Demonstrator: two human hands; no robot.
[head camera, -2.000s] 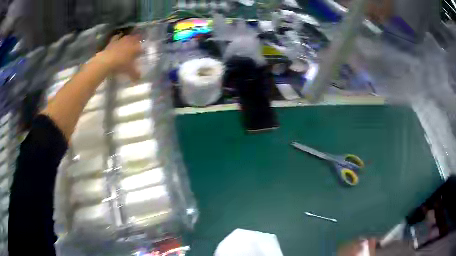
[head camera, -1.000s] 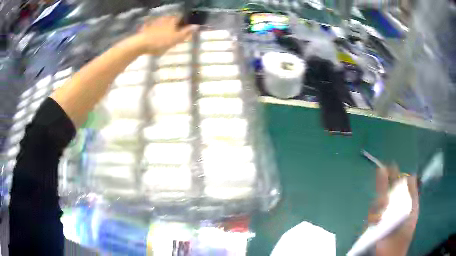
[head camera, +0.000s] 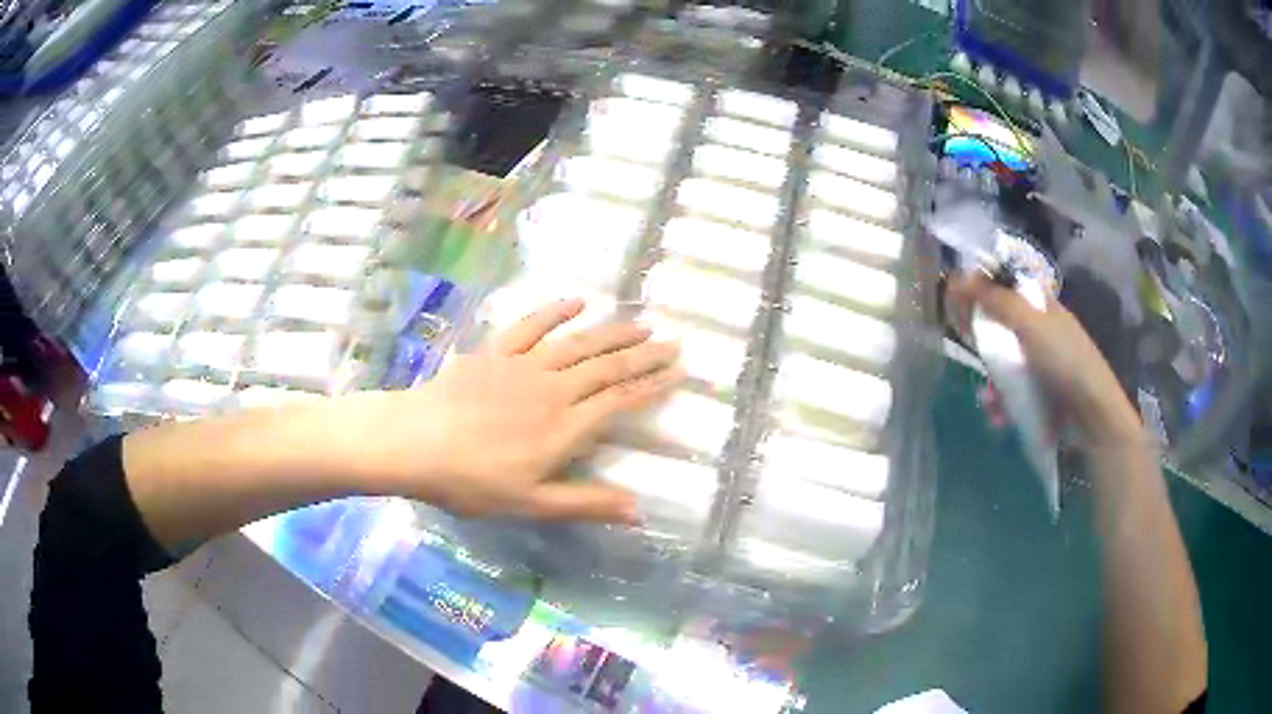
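My left hand [head camera: 537, 419] lies palm down with its fingers spread over the lower left part of a clear blister tray [head camera: 904, 558]. The tray has three columns of pockets holding white plastic housings [head camera: 714, 223]. No housing is gripped in this hand. My right hand [head camera: 1025, 349] is raised at the right, beyond the tray's right edge, and is closed around a long white dispensing cone [head camera: 1016, 384]. The cone's narrow end points down over the green mat [head camera: 977, 642]. The hand is somewhat blurred.
Another tray of white housings [head camera: 265, 209] lies at the left, with more trays at the far left. A printed holographic sheet [head camera: 447, 600] runs along the front table edge. Blurred clutter is at the back right. White paper [head camera: 924, 703] shows at the bottom edge. Pale floor tiles show lower left.
The view has swung left. My left hand has come from the tray's far end to its near left part. My right hand has moved from above the mat to beside the tray, still holding the cone.
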